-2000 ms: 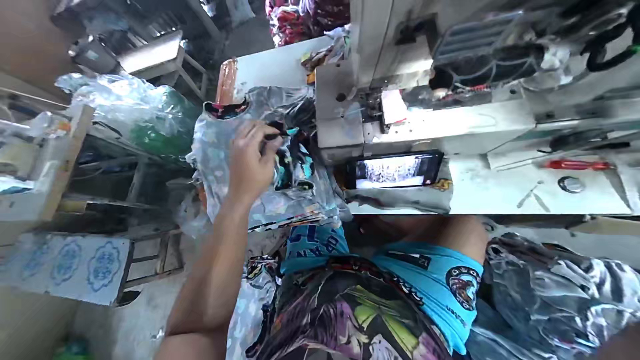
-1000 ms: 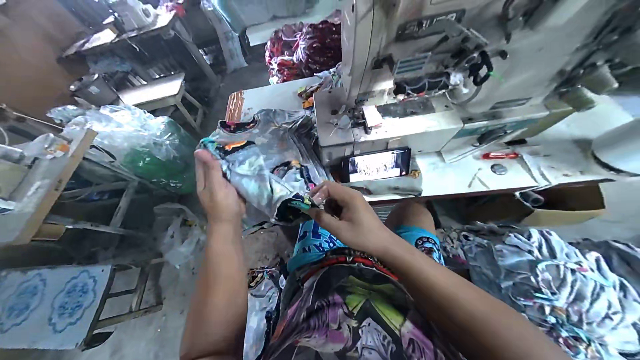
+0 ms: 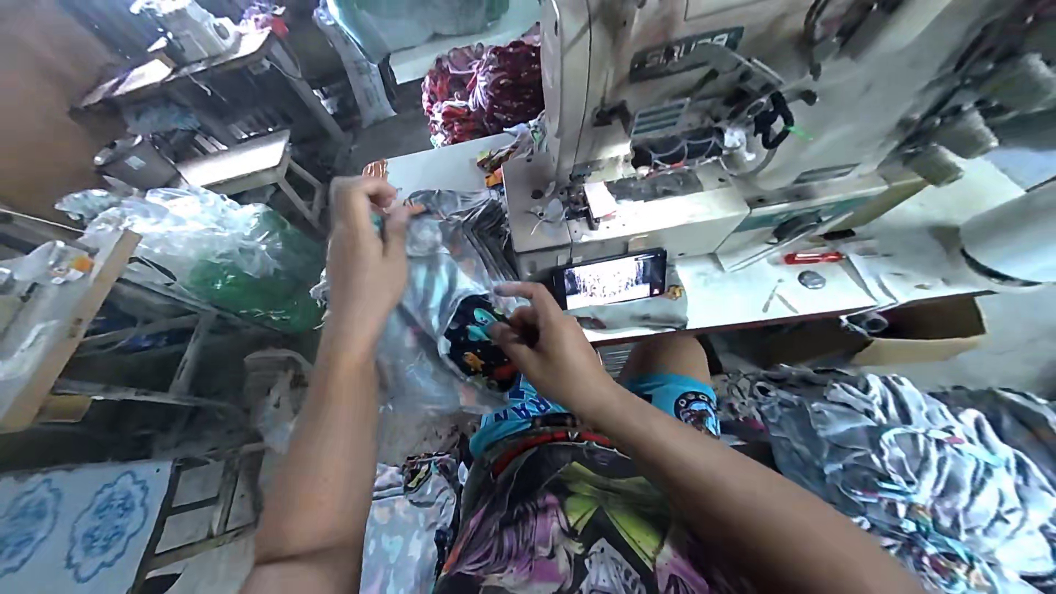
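Observation:
A grey patterned fabric garment piece (image 3: 429, 280) lies over the near left end of the sewing table. My left hand (image 3: 367, 247) is raised at its far left edge, thumb and forefinger pinching the cloth near an orange bit. My right hand (image 3: 549, 342) grips the right side, by a black printed patch (image 3: 477, 340) with turquoise and orange figures. More grey cloth (image 3: 487, 227) lies in layers beneath, beside the sewing machine's base.
An industrial sewing machine (image 3: 643, 198) stands at the right. A lit phone (image 3: 615, 279) lies before it, with a red-handled tool (image 3: 814, 258) further right. Grey cloth heaps (image 3: 874, 445) lie lower right. A plastic bag of green material (image 3: 247, 264) sits left; a cardboard box (image 3: 924, 334) is under the table.
My left hand has moved up to the cloth's far edge. My right hand, not seen over the cloth two seconds ago, holds its right side. The black printed patch is now spread more into view.

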